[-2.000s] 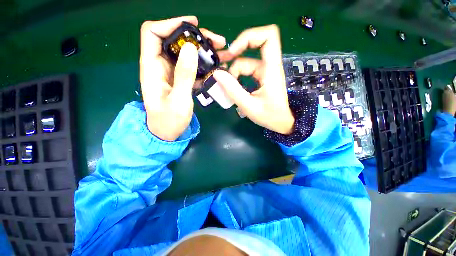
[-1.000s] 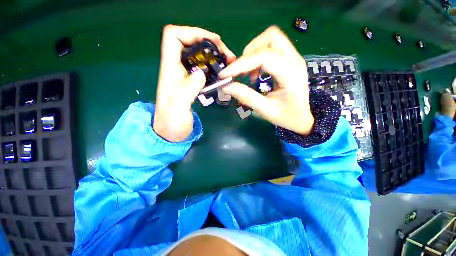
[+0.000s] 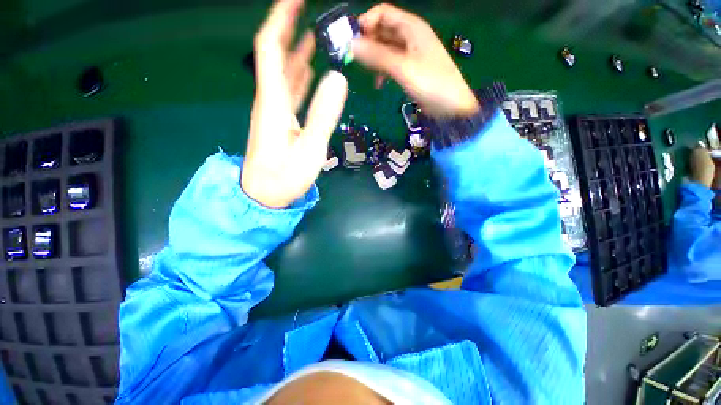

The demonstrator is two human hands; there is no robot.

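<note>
A small black rounded watch unit (image 3: 338, 36) with a bright white patch and a small green spot is up near the top edge. My right hand (image 3: 415, 67), blurred, grips its right side with the fingertips. My left hand (image 3: 288, 130) is just left of and below the unit, with thumb and fingers apart and nothing seen in it. Small flex assemblies with white L-shaped pieces (image 3: 354, 153) lie in a loose cluster on the green mat below the unit.
A large black tray (image 3: 99, 269) at left holds several glossy units. A clear blister tray (image 3: 571, 225) and a narrower black tray (image 3: 620, 210) stand at right. Loose units (image 3: 462, 45) line the far bench. Another person's sleeve (image 3: 696, 229) shows far right.
Both hands have moved up and apart, and the unit has gone up with my right hand. My left hand has let go of it. The L-shaped pieces are now uncovered.
</note>
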